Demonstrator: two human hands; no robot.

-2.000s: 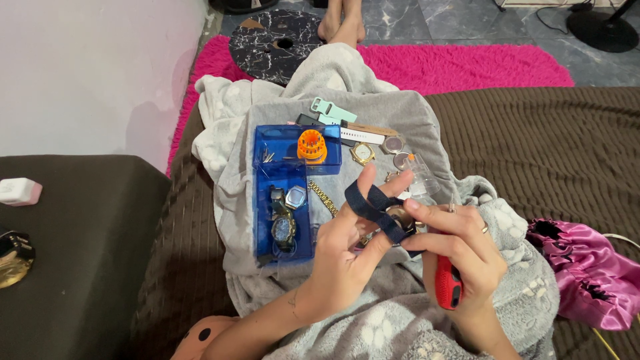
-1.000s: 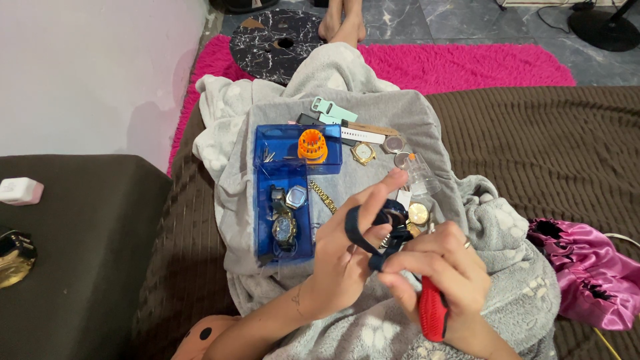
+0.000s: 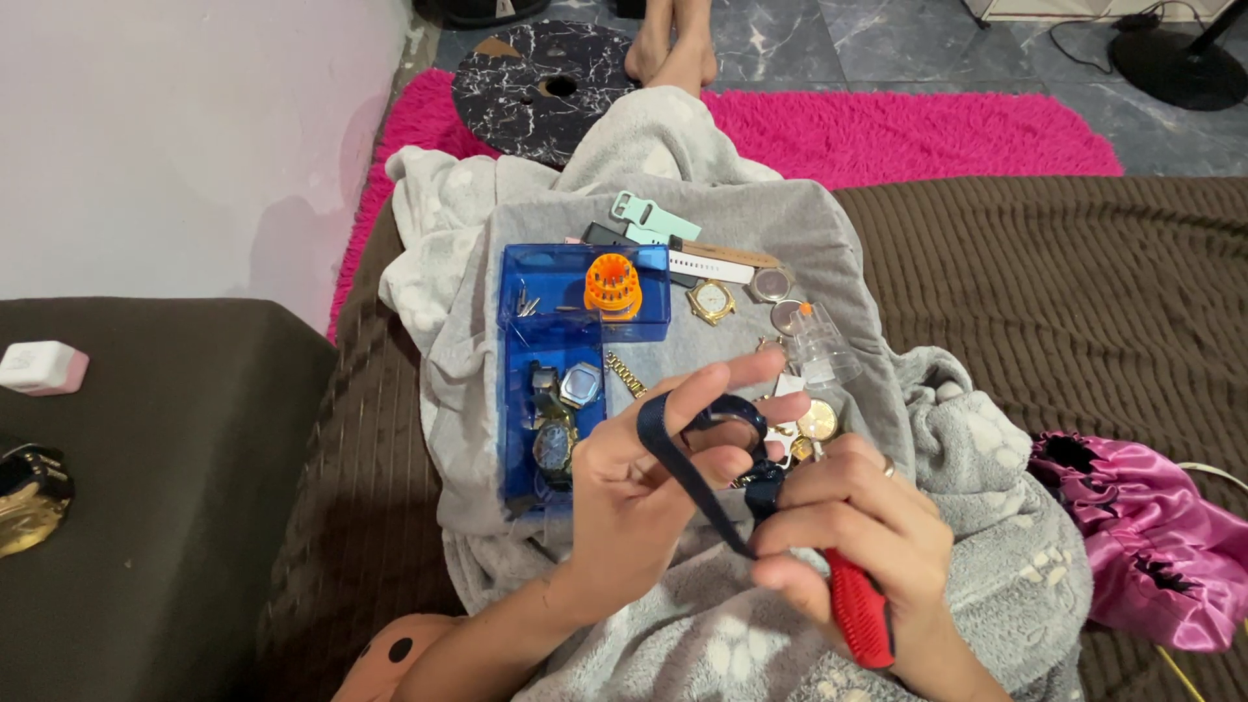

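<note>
My left hand (image 3: 643,487) holds a wristwatch with a dark blue strap (image 3: 682,478); the strap loops over its fingers and the round case (image 3: 726,429) faces away at the fingertips. My right hand (image 3: 858,536) pinches the strap's lower end and also grips a red-handled tool (image 3: 860,609) in its palm; the tool's tip is mostly hidden by the fingers. Beyond the hands, a gold round watch case (image 3: 817,419) lies beside other small parts. A gold link bracelet (image 3: 624,375) is partly behind my left hand. Several watches (image 3: 556,444) lie in the blue plastic box (image 3: 505,390).
An orange bit holder (image 3: 613,286) stands in the blue box's upper compartment. Watch straps (image 3: 663,219), a gold watch (image 3: 712,301) and a clear plastic cover (image 3: 824,346) lie on the grey cloth (image 3: 780,214). Pink satin fabric (image 3: 1150,546) is at the right; a dark armrest (image 3: 127,468) is at the left.
The watch has turned in my hands, and its strap now spreads in a wide loop. The fingers of my left hand have shifted. The gold round case, covered two seconds ago, shows now.
</note>
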